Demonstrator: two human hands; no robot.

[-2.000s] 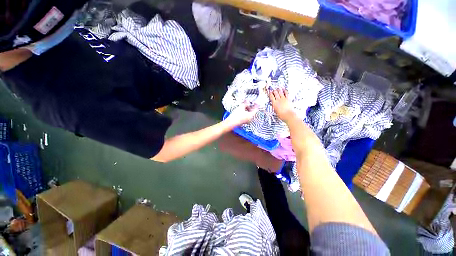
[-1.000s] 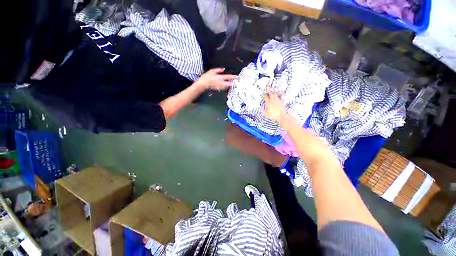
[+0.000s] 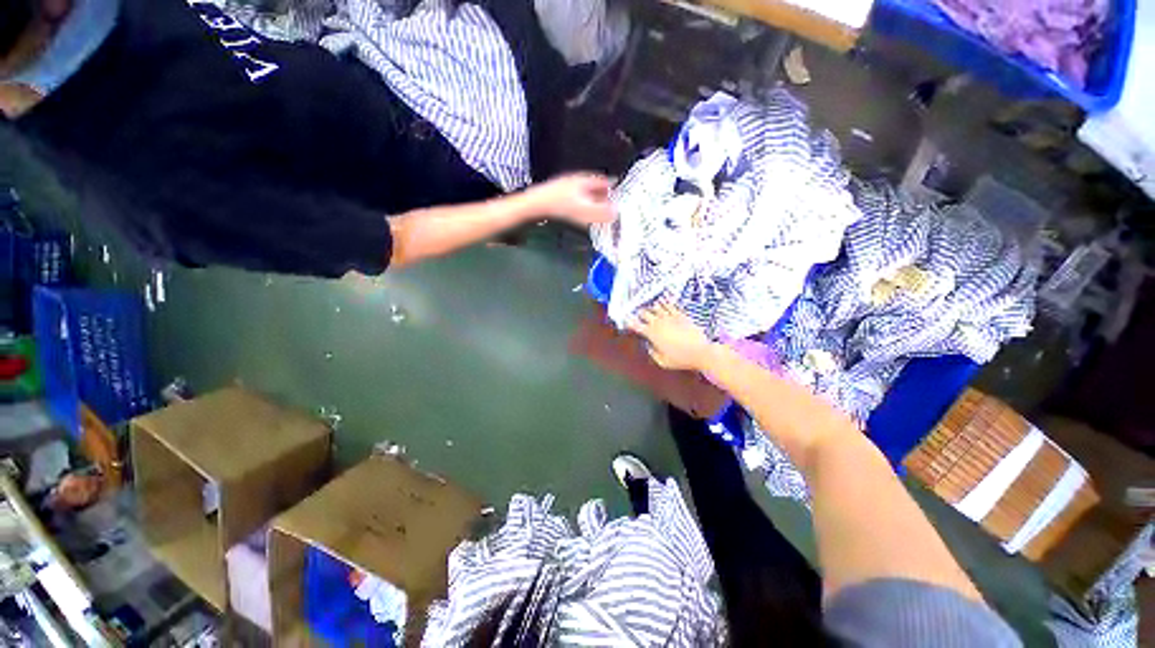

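Note:
My right hand reaches in from the lower right, its fingers closed on the lower edge of a heap of white and grey-blue striped pieces. The heap lies over a blue crate, whose rim shows only at the left. A second striped heap lies to its right over another blue bin. Pink fabric shows beside my wrist. More striped fabric is bunched at the bottom centre, near my body. My left hand is not in view.
A person in black sits at the left, one hand at the heap's left edge. Open cartons stand lower left, near a blue crate. An orange-brown slatted block lies right. A blue crate of pink fabric is upper right.
My right hand has moved from the top of the heap down to its lower left edge. Striped fabric now covers more of the crate rim. The other person's hand has moved right to the heap.

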